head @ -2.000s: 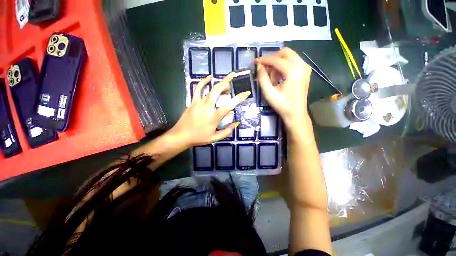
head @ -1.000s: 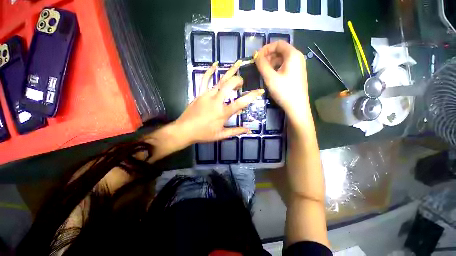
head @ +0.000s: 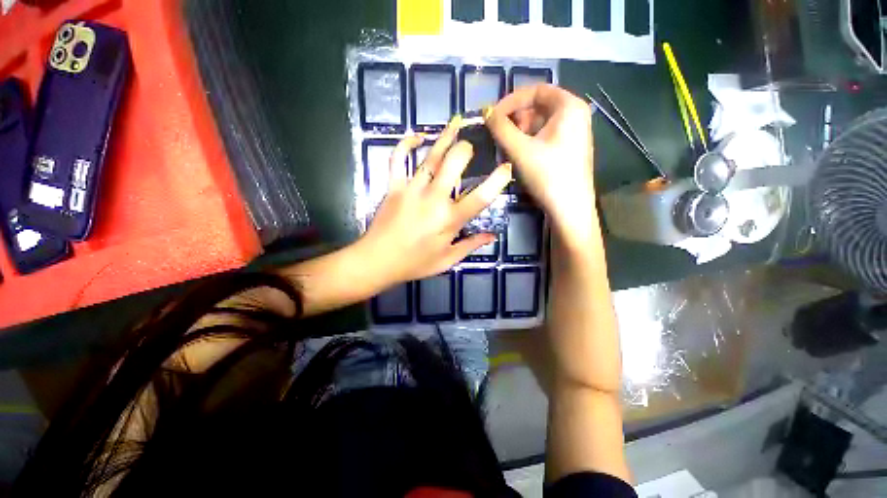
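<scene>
A clear lens tray (head: pixel 373 329) holds rows of dark-bordered screen lenses (head: pixel 433 95). My left hand (head: pixel 418 214) lies over the middle of the tray, with thumb and fingers around a small dark rectangular piece (head: pixel 478 154). My right hand (head: pixel 547 141) has thumb and forefinger pinched together at the top edge of this piece. Whether the pinched fingertips hold a thin film cannot be told. The fingertips look yellow. The hands hide part of the dark piece and several pockets.
An adhesive sheet (head: pixel 545 41) lies beyond the tray. Dark tweezers (head: pixel 627 131), yellow tweezers (head: pixel 684 95), a translucent dispenser (head: pixel 647 212) and white wipes (head: pixel 749 97) are right. A fan (head: pixel 856 190) stands far right. An orange-red foam tray (head: pixel 180 185) with purple phones (head: pixel 78 131) is left.
The dark piece was tilted up between my hands two seconds ago and now appears lower, between my left fingers. My right fingertips moved to its top edge. The view has shifted slightly.
</scene>
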